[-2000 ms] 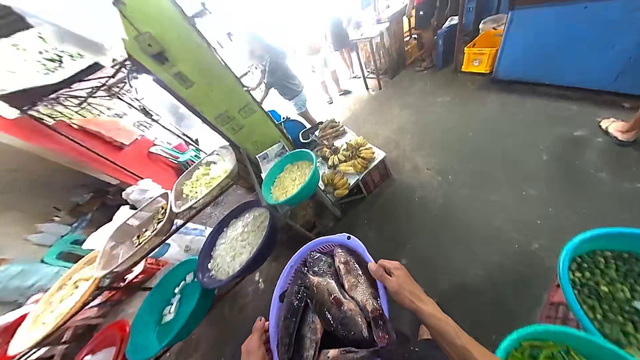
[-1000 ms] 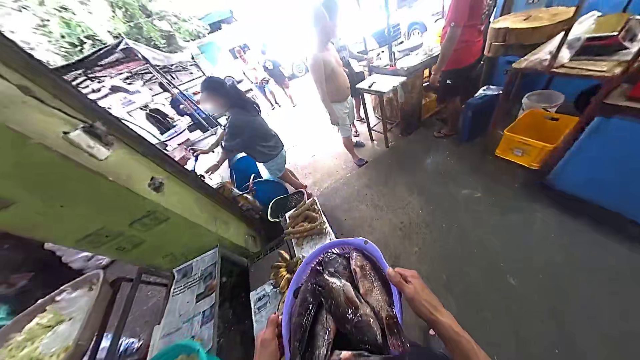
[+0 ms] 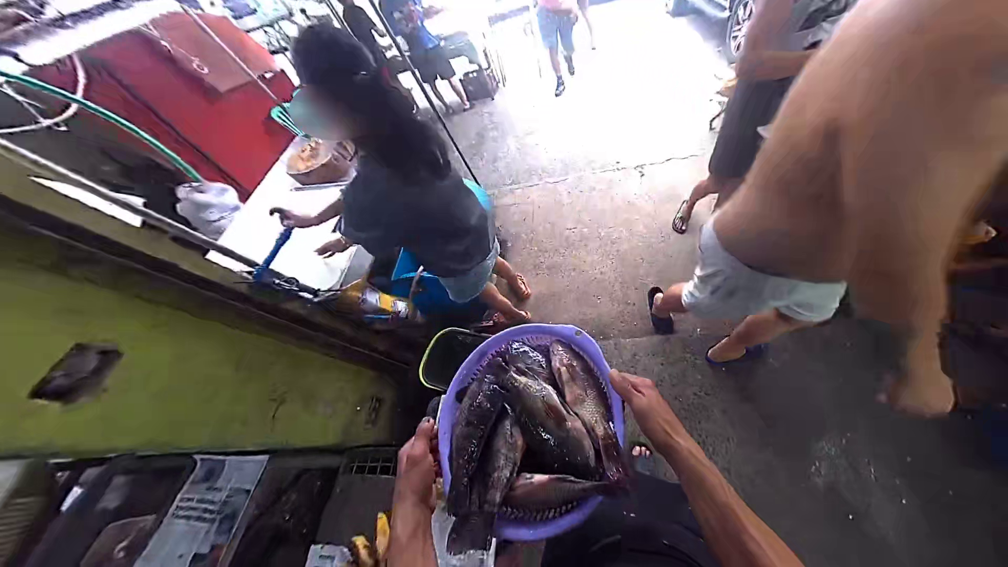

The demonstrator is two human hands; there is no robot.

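Note:
A round purple plastic basket (image 3: pixel 583 337) full of several whole dark fish (image 3: pixel 543 409) is held low in front of me. My left hand (image 3: pixel 417 465) grips its left rim, and my right hand (image 3: pixel 642 405) grips the right rim with the thumb near the top edge. One fish tail hangs over the near left part of the rim. The fingers under the basket are hidden. Just beyond the basket's left rim is a dark container with a yellow-green edge (image 3: pixel 445 358).
A person in a dark shirt (image 3: pixel 417 213) stands at a white table (image 3: pixel 315 252) ahead left. A shirtless person in white shorts (image 3: pixel 764 291) is close on the right. A green wall (image 3: pixel 197 354) borders the left; concrete floor (image 3: pixel 575 260) runs between. Bananas (image 3: pixel 370 543) lie lower left.
The view has swung far left and forward past the banana stand. The basket of fish stays in both my hands. The person in the dark shirt and the shirtless person now appear much nearer.

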